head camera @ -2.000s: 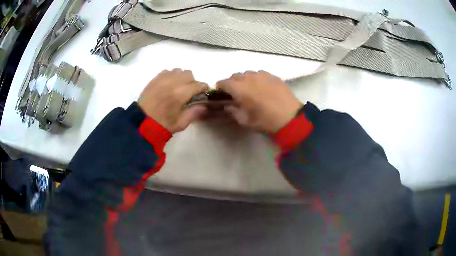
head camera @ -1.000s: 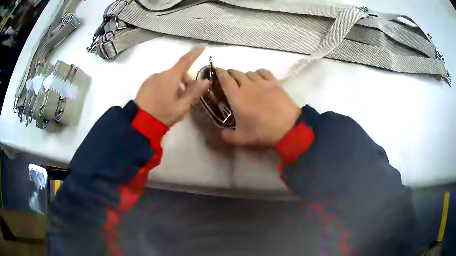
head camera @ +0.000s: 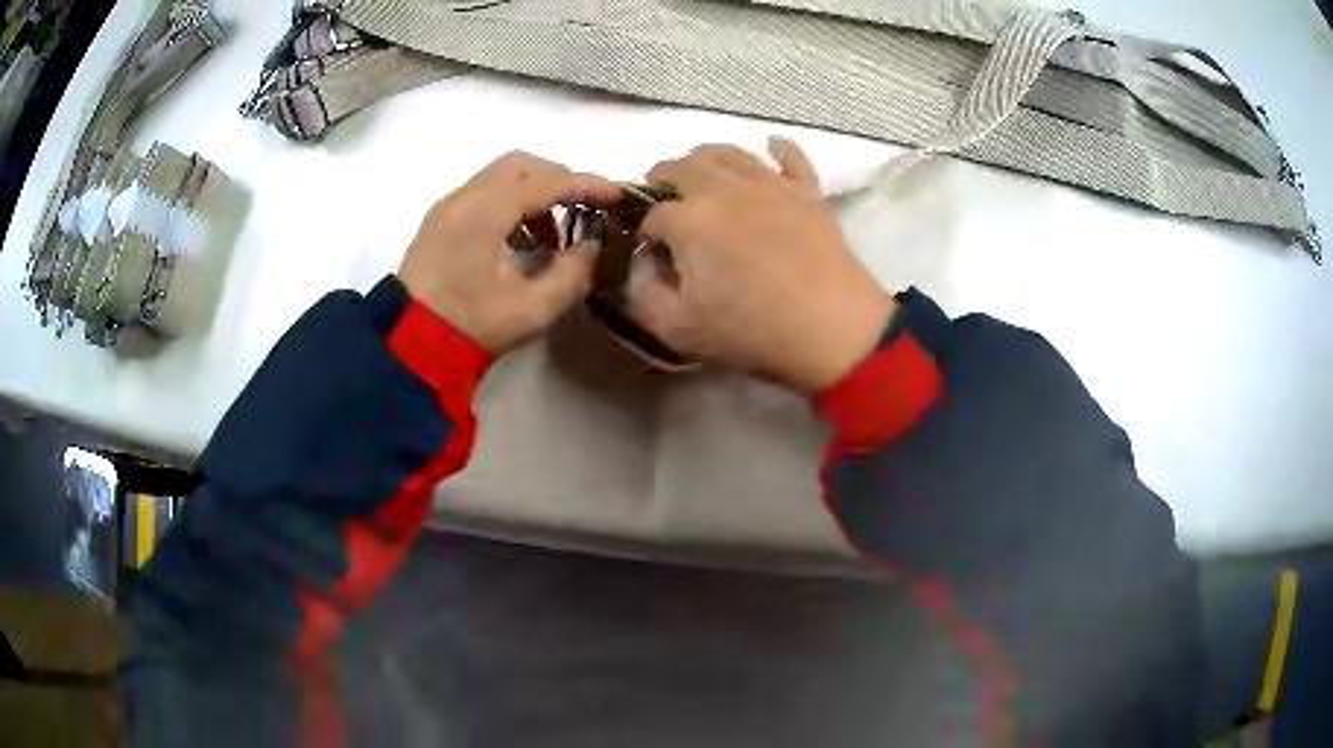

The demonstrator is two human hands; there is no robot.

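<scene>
A coiled strap [head camera: 632,339] is held between my two hands above the front middle of the table, its webbing layers in shadow. Small shiny metal parts [head camera: 573,224] show at its upper left, by my left fingertips; which fitting they are is too small to tell. My left hand [head camera: 502,252] pinches the metal end with thumb and fingers. My right hand [head camera: 760,263] is wrapped around the right side of the coil, with its fingers bent over the top. The hands hide much of the coil.
Loose straps [head camera: 702,81] lie across the white table [head camera: 1082,395] beyond my hands, with buckles [head camera: 304,102] at the left end. Finished bundles [head camera: 132,249] with white bands stand at the left. Other straps [head camera: 124,102] lie behind them. A brown carton [head camera: 59,636] is at the lower left.
My left hand has closed from a spread pose onto the metal end of the coil. My right fingers have bent over the coil's top. The view has shifted slightly.
</scene>
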